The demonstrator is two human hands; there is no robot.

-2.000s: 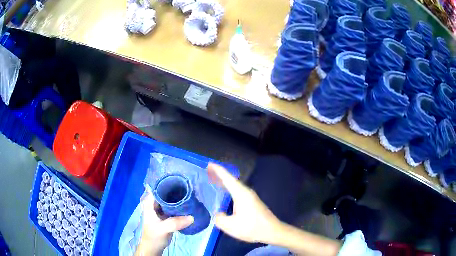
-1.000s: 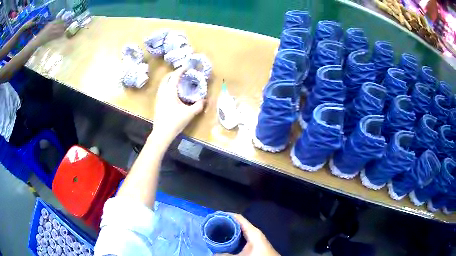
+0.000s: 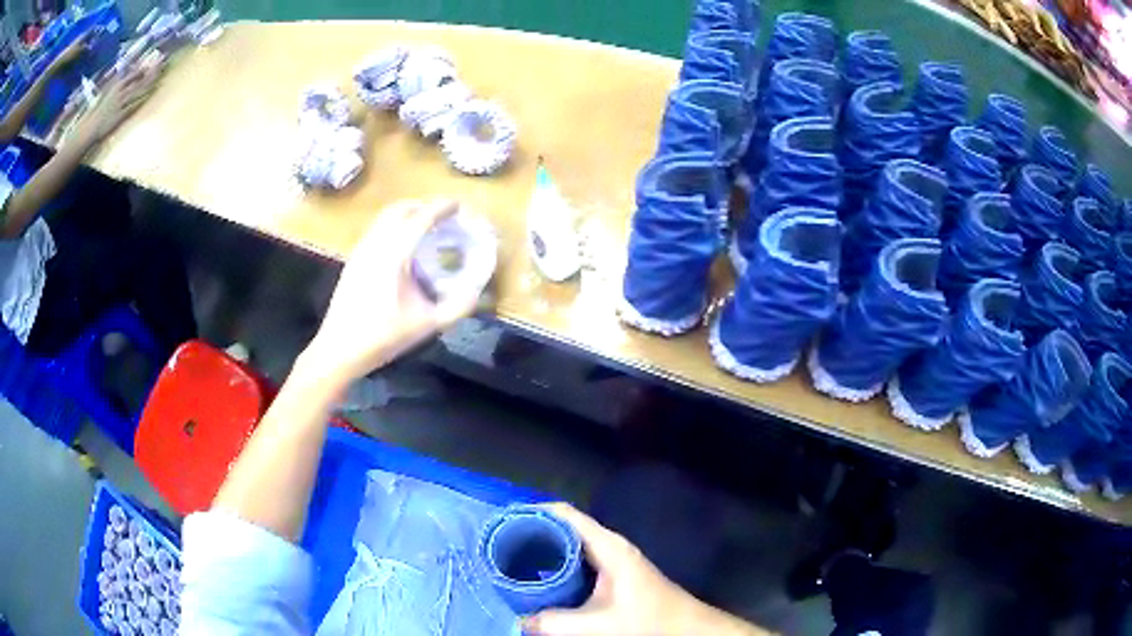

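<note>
My left hand point(image 3: 385, 292) holds a pale ruffled trim ring point(image 3: 452, 257), slightly blurred, in front of the bench edge. My right hand point(image 3: 615, 578) holds a dark blue tube point(image 3: 536, 559) with its open mouth facing up, over the right part of the blue plastic tray point(image 3: 416, 458). The two pieces are apart. A white glue bottle point(image 3: 554, 232) with a green tip lies on the bench. More pale rings point(image 3: 478, 137) lie on the bench in two groups. Rows of blue tubes with pale lower rims point(image 3: 780, 298) stand at the right.
The tan bench point(image 3: 596, 99) crosses the view. A red stool point(image 3: 199, 422) and a crate of pale rings point(image 3: 137, 572) are at lower left. Another person's hand point(image 3: 112, 106) is on the bench at upper left. A whitish liner point(image 3: 428, 534) covers the tray bottom.
Both hands were at the blue tube over the tray. My left hand then reached to the rings on the bench and has now drawn back towards the front edge with one ring.
</note>
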